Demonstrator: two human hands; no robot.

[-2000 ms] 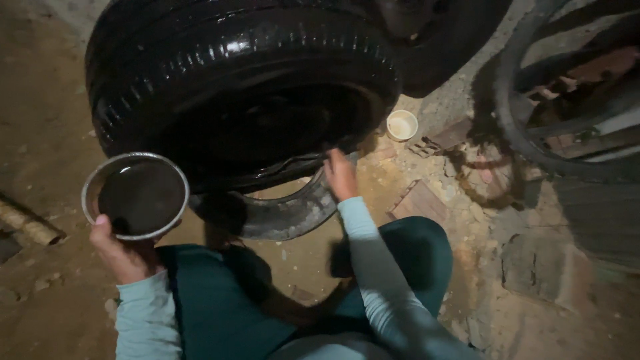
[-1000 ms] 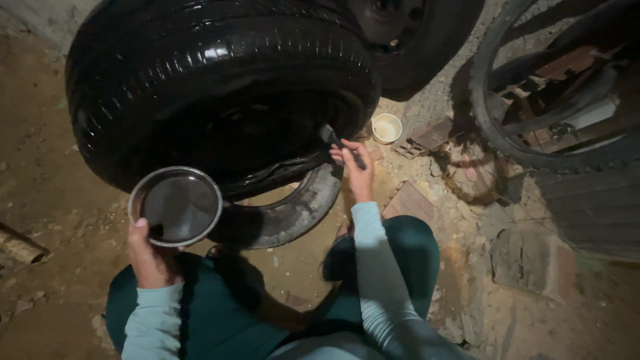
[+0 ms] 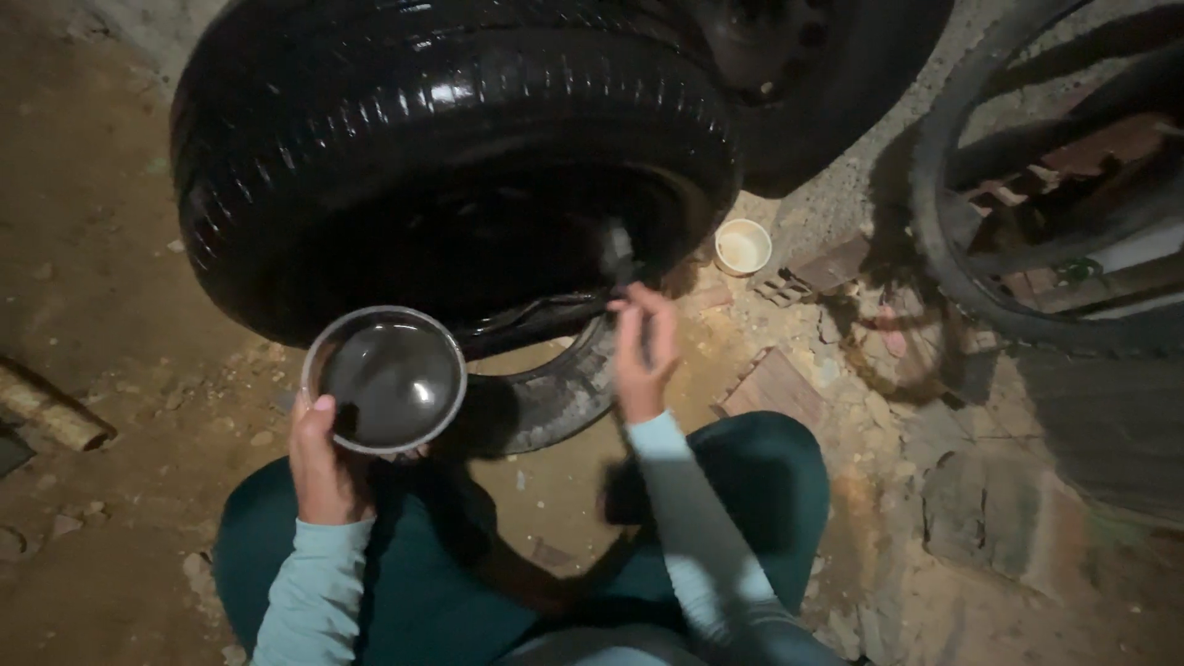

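Note:
My left hand (image 3: 324, 462) holds a round bowl (image 3: 314, 351) of dark liquid by its rim, the thumb on the near edge. In my right hand (image 3: 646, 351) is a brush (image 3: 618, 245), blurred, its head over the lower right inner side of a large black tyre (image 3: 444, 102). That tyre looks wet and shiny, with its deep middle in shadow. Whether the brush touches it, I cannot tell. Beneath the tyre's near edge lies a second, greyer tyre (image 3: 546, 407), partly hidden by the bowl and the big tyre.
A small white tub (image 3: 743, 247) stands right of the black tyre, near a hollow brick (image 3: 786, 285) and broken tile (image 3: 772, 388). Another dark wheel (image 3: 805, 120) is behind. At the right is a thin tyre (image 3: 934, 203); a pipe-like piece (image 3: 51, 407) lies far left on dirt ground.
Two seconds ago my right hand was low at the tyre's edge; a second ago it was raised with the brush showing. Now the brush head is over the tyre's inner side. The left hand still holds the bowl.

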